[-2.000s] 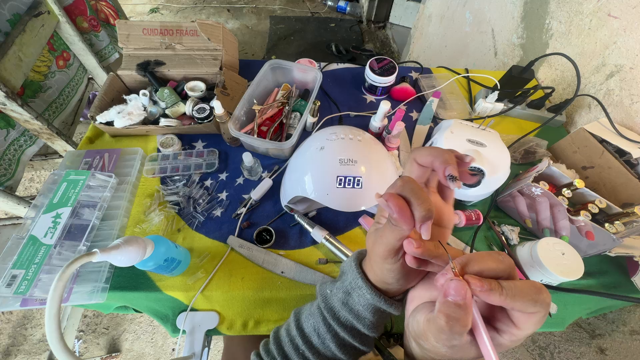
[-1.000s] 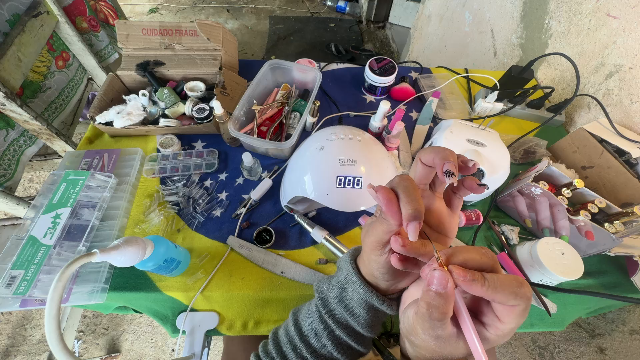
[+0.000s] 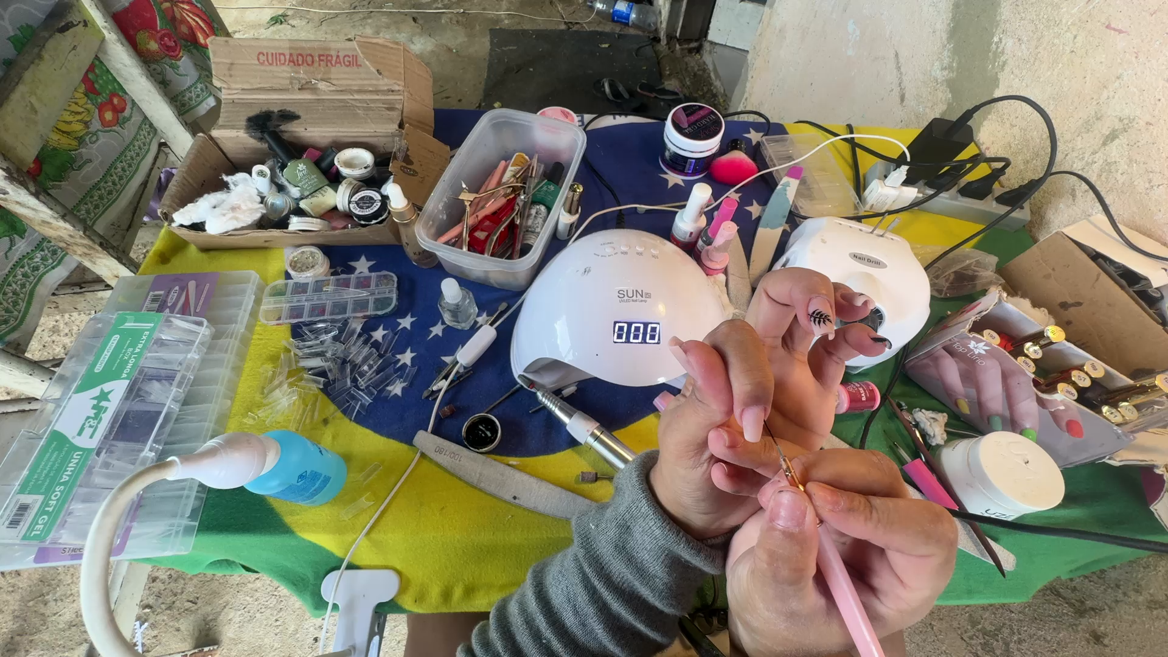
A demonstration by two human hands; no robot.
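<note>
My left hand (image 3: 698, 456), in a grey sleeve, is curled around fingers of another hand (image 3: 789, 388) at right of centre. That hand has a black leaf pattern on one pale nail and black on another; its wrist is hidden. The fingers overlap, so which belongs to which hand is partly unclear. Below, my right hand (image 3: 853, 547) pinches a fine nail-art brush with a pink handle (image 3: 844, 589). The thin bristles point up-left, close to a long pale nail (image 3: 754, 424); contact cannot be told. Behind stands a white nail lamp (image 3: 593, 301) with a lit display.
Nail drill base (image 3: 862, 265) and polish box (image 3: 1022, 383) stand right. A drill handpiece (image 3: 584, 429) and nail file (image 3: 502, 479) lie left of my hands. Further left are a tool tub (image 3: 511, 265), open pot (image 3: 481, 432), blue bottle (image 3: 301, 467) and tip cases (image 3: 224, 365). Cables cross the cloth.
My right hand and the brush have moved slightly left. The nail with the leaf pattern now faces the view more than two seconds ago. The pink handle stays in my right hand.
</note>
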